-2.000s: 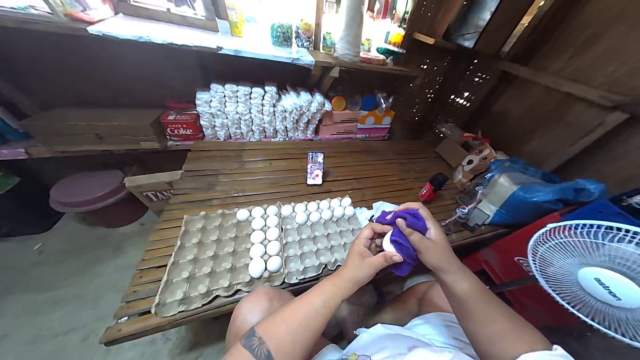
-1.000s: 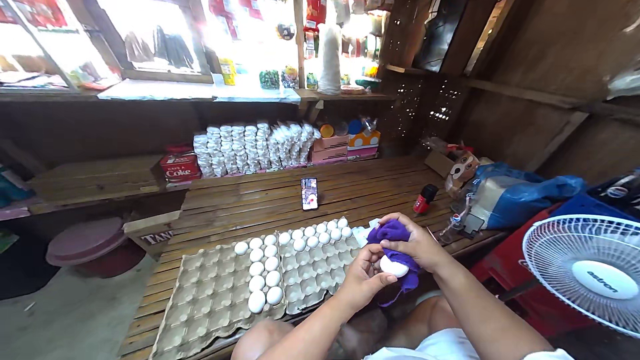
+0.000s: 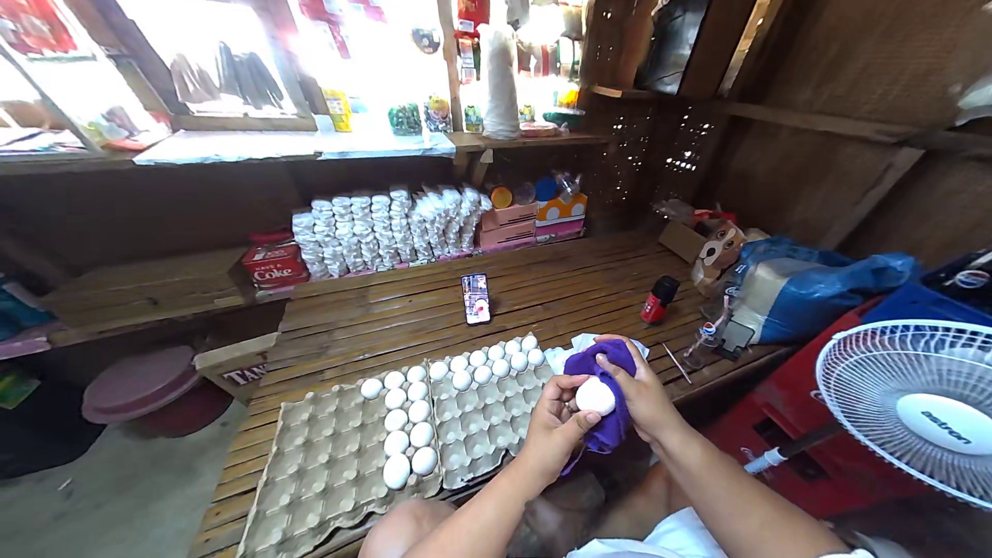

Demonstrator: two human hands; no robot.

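Observation:
A white egg [image 3: 595, 397] is between my hands, in front of the table's edge. My left hand [image 3: 559, 418] grips it from the left with thumb and fingers. My right hand [image 3: 637, 387] holds a purple cloth [image 3: 608, 434] against the egg's back and right side. To the left lie two grey pulp egg trays side by side. The left tray [image 3: 310, 473] has white eggs [image 3: 396, 442] in its right-hand columns; the right tray [image 3: 492, 415] has eggs [image 3: 500, 367] in its far rows. A white cloth or paper [image 3: 558, 358] lies partly behind my hands.
A lit phone [image 3: 476, 299] stands on the slatted bamboo table [image 3: 364, 310]. At right are a black-and-red container [image 3: 659, 300], a glass bottle [image 3: 704, 341], a blue plastic bag [image 3: 837, 287] and a white fan [image 3: 922, 411]. Wrapped white packs [image 3: 387, 229] line the back.
The egg shows more fully than two seconds ago, when fingers and the purple cloth covered much of it. Both hands stay together around it. The view has tilted up.

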